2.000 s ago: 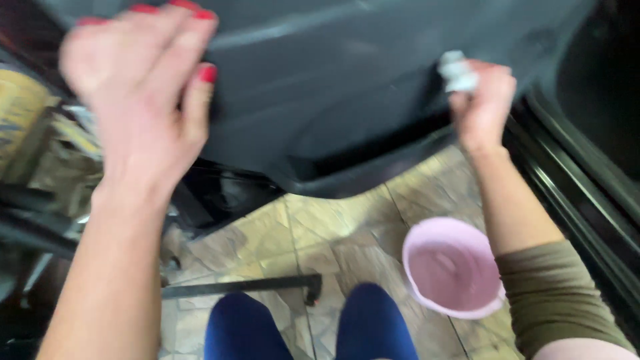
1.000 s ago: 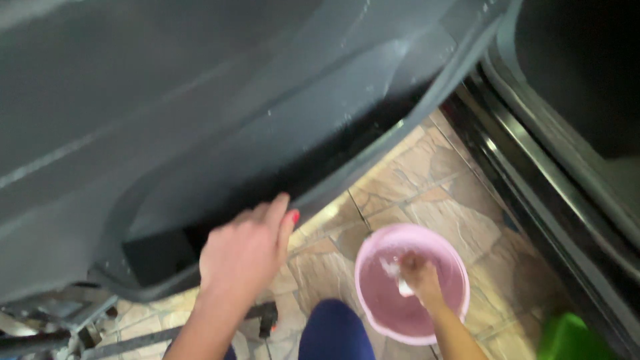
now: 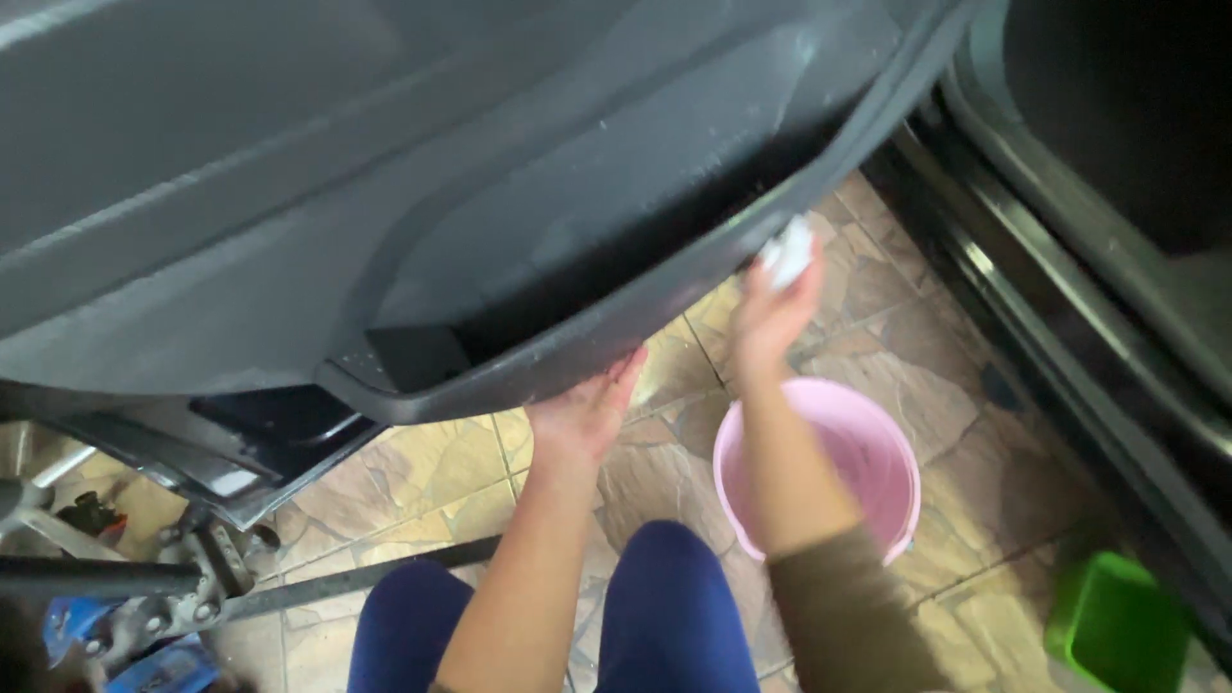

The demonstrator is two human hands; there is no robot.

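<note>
A dark plastic car door panel with a long storage pocket fills the upper left of the head view. My right hand holds a white cloth against the outer edge of the pocket, towards its right end. Under the pocket's lower edge, my left hand touches the panel from below, its fingertips partly hidden behind it; no object shows in it. The pink bucket stands on the floor below my right hand, partly covered by my right forearm.
The car's door sill runs down the right side. A green plastic container sits at the lower right on the stone-patterned tile floor. A metal frame with a bar and blue packages are at the lower left.
My right hand has come up out of the pink bucket with the white cloth to the pocket's edge. My left hand has moved from the pocket's rim to beneath it.
</note>
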